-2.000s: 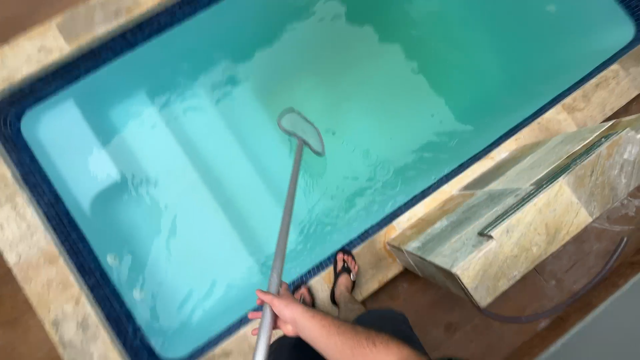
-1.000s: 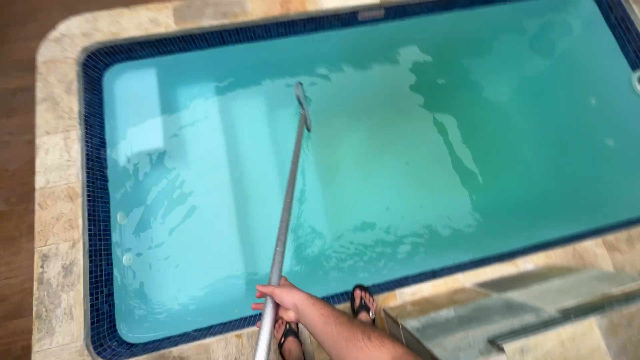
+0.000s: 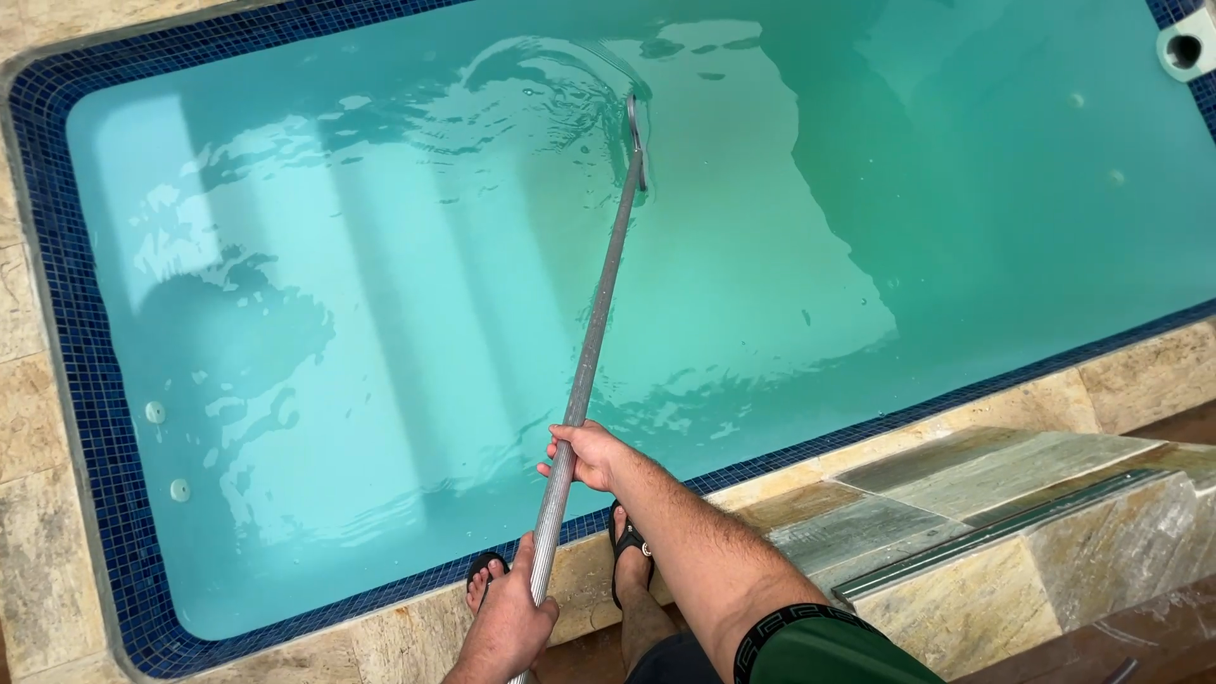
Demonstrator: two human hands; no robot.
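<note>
A long grey metal pole (image 3: 598, 313) slants out over the pool, carrying a skimmer net (image 3: 636, 142) whose frame stands edge-on at the water surface, with ripples to its left. My right hand (image 3: 584, 456) grips the pole above the pool's near edge. Lower down, near the bottom of the view, my left hand (image 3: 508, 613) is closed around the same pole. The water (image 3: 703, 294) is turquoise, greener on the right, with pale submerged steps (image 3: 380, 313) on the left.
Stone coping (image 3: 408, 636) and a blue tile border (image 3: 85, 313) surround the pool. My feet in black flip-flops (image 3: 627, 541) stand on the near coping. A stone-clad ledge (image 3: 912, 494) rises at the right. A white skimmer fitting (image 3: 1185, 49) sits at the upper right.
The net has moved right across the water since one second ago. My left hand is now in view on the pole; the earlier frames show only my right hand. The view has shifted.
</note>
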